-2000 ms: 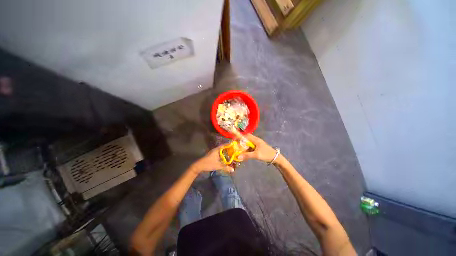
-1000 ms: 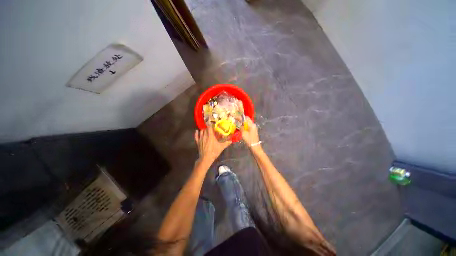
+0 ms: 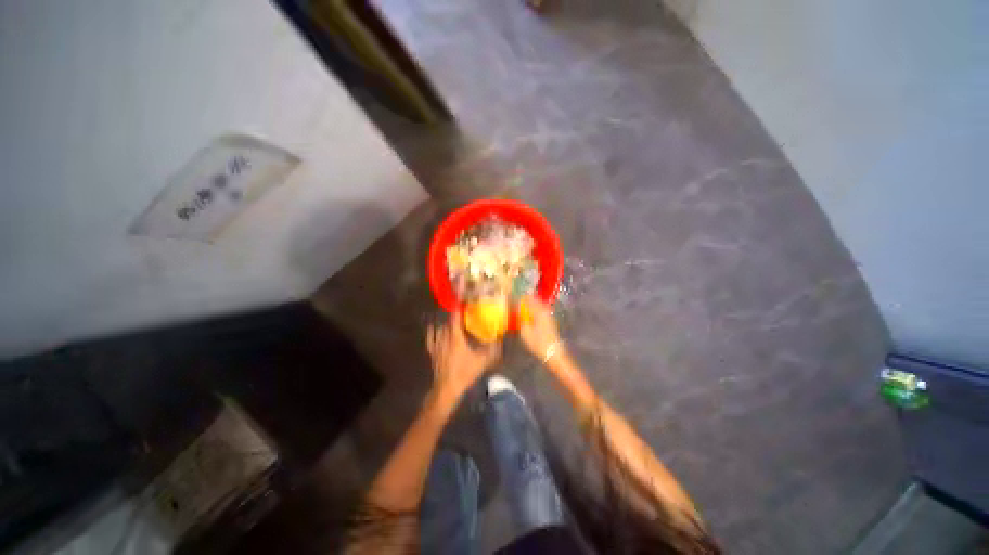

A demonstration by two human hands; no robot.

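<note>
The round red bucket (image 3: 440,278) stands on the floor in front of me, full of pale mixed waste (image 3: 488,252). My left hand (image 3: 457,352) is at the bucket's near rim and holds an orange-yellow item (image 3: 486,319). My right hand (image 3: 539,328) is close beside it at the near right rim, with a small orange-yellow piece (image 3: 525,309) at its fingers. The picture is blurred, and whether a clear cup is in either hand cannot be told.
A white wall with a paper sign (image 3: 217,189) is at the left. A dark cabinet with a pale drip tray grate (image 3: 217,466) is at the lower left. A green-labelled bottle (image 3: 904,388) is at the right. My shoe (image 3: 500,386) is just below the bucket.
Since the first frame, my hands have moved apart, each with an orange-yellow piece, and come to the bucket's near rim. Since the second frame, hands and bucket sit slightly lower in view.
</note>
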